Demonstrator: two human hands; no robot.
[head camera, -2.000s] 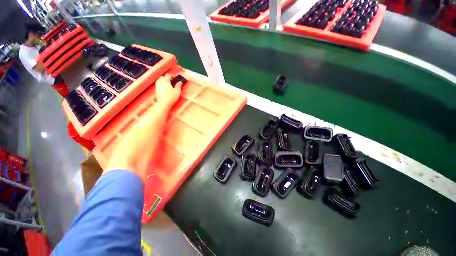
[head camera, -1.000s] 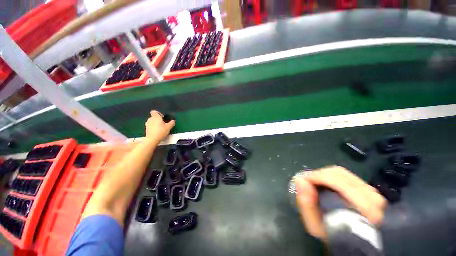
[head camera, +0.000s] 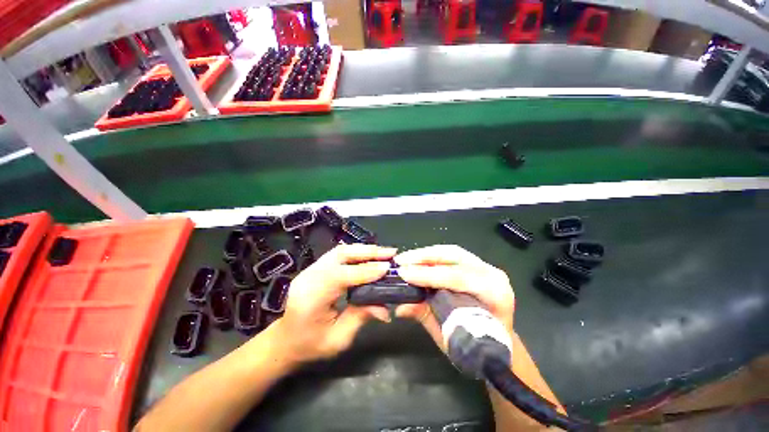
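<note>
A black housing (head camera: 386, 293) is held up between my two hands in the middle of the view, above the dark green worktop. My left hand (head camera: 330, 295) grips its left end, with the fingers on top and the thumb below. My right hand (head camera: 459, 283) touches its right end with the fingertips and also holds the electric screwdriver (head camera: 475, 334) in the palm, its pale band and black cord pointing down to the right. The tool's nose is hidden by the hand. Several waiting housings (head camera: 247, 310) lie left of my hands.
A red-orange tray (head camera: 93, 295) with one black piece (head camera: 61, 251) lies at left. A small group of black parts (head camera: 572, 268) lies at right. A green conveyor (head camera: 379, 150) with a white rail (head camera: 455, 199) runs behind, carrying a black piece (head camera: 512, 155). Filled trays (head camera: 278, 107) stand beyond it.
My left hand has come back from the conveyor's edge to the middle and now holds a housing. My right hand has moved left to meet it, still with the screwdriver. The view has shifted right.
</note>
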